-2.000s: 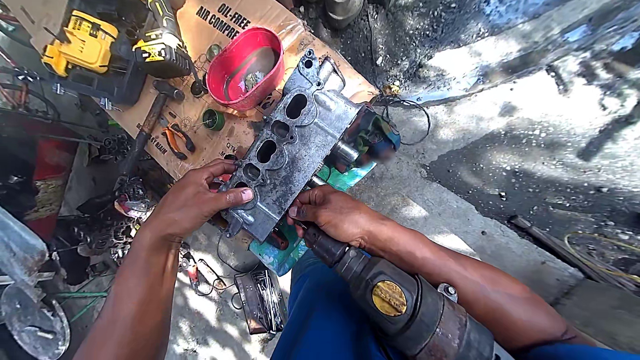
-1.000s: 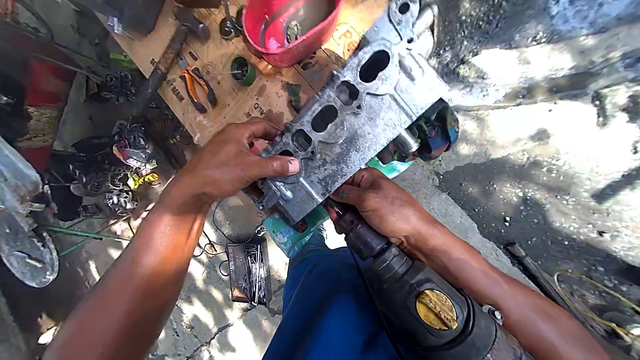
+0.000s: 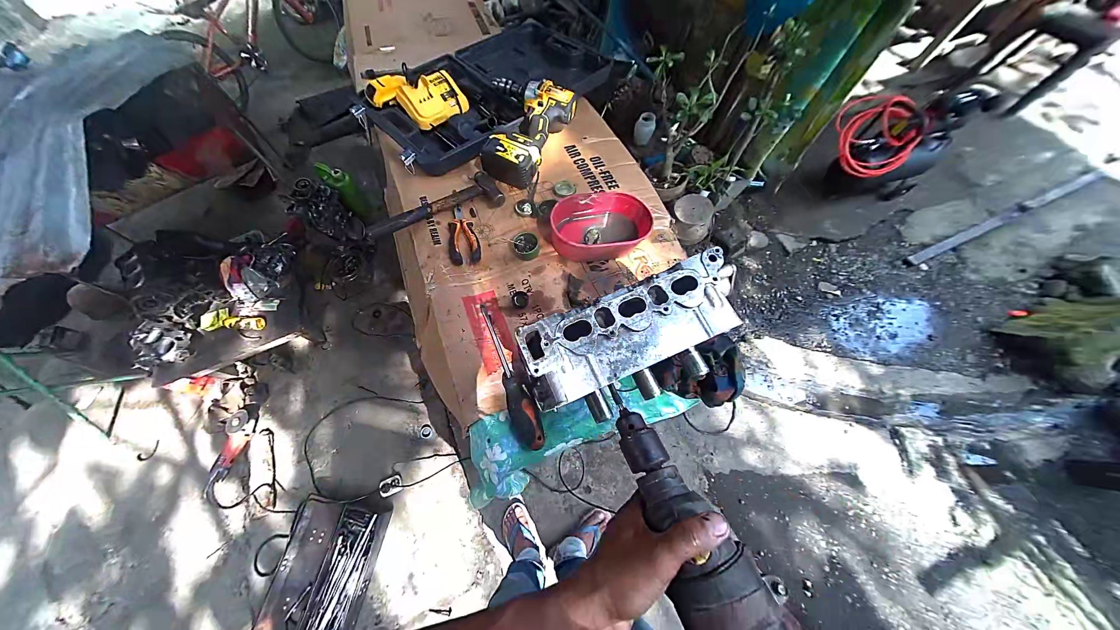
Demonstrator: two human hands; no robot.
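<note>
An aluminium cylinder head (image 3: pixel 639 346) lies at the near edge of the cardboard-covered surface, with its row of oval ports facing up and round metal tubes along its near side. My left hand (image 3: pixel 643 556) grips the front body of a large dark power drill (image 3: pixel 717 577). The drill's black chuck (image 3: pixel 643 442) points at the near side of the head, and its thin bit reaches between two tubes; whether it touches cannot be told. My right hand is out of view. Left of the head lies a screwdriver (image 3: pixel 523 411) with a black and orange handle.
On the cardboard (image 3: pixel 437 306) are a red bowl (image 3: pixel 604 227), pliers (image 3: pixel 464 238), a hammer (image 3: pixel 437 206), small round caps and a yellow cordless drill (image 3: pixel 534 131) beside its black case (image 3: pixel 437 157). A metal tray of rods (image 3: pixel 328 560) stands on the ground. Engine parts lie at left.
My left hand has left the cylinder head and now holds the drill's front. My right hand has gone out of view. The view has shifted to show more of the surroundings.
</note>
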